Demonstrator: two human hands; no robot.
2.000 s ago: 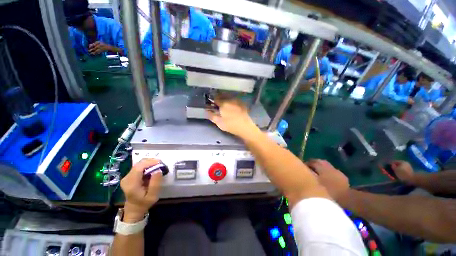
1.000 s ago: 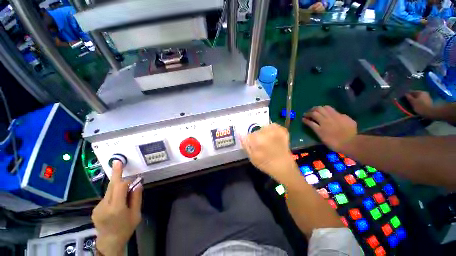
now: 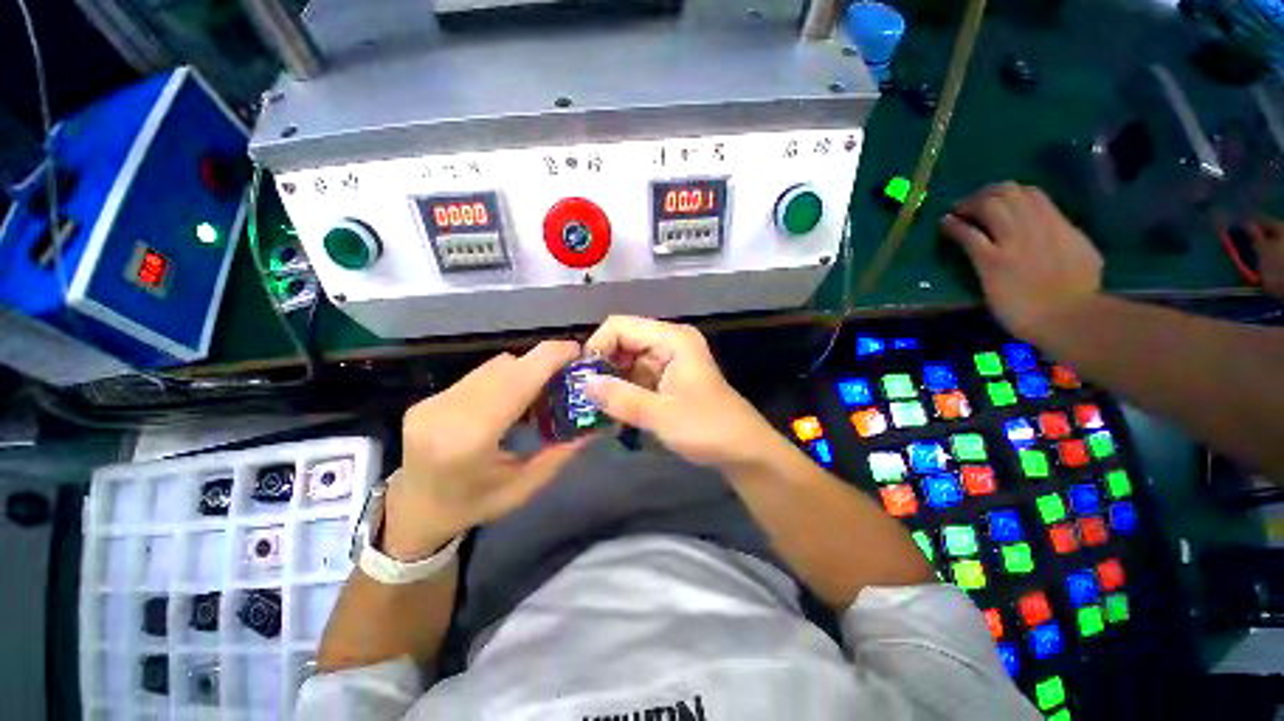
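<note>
A small dark watch unit (image 3: 579,399) with a partly lit face is held between both hands above the lap. My left hand (image 3: 486,430) grips it from the left side. My right hand (image 3: 662,380) is on its right side, with the thumb on the face. The press's white front panel (image 3: 606,289) is in front of me, with a green start button (image 3: 352,244) at the left, another green button (image 3: 798,210) at the right, and a red emergency stop (image 3: 577,233) between two timers. The fixture is out of view.
A white blister tray (image 3: 127,542) with dark and pale parts is at the left. Lit coloured squares (image 3: 979,482) fill a black tray at the right. A blue control box (image 3: 127,240) is left of the press. Another person's hand (image 3: 1035,261) rests on the green bench, near a blue cup (image 3: 873,35).
My hands have left the two start buttons and come together over the lap around the unit. The view has tilted down. The right timer now reads 00.01.
</note>
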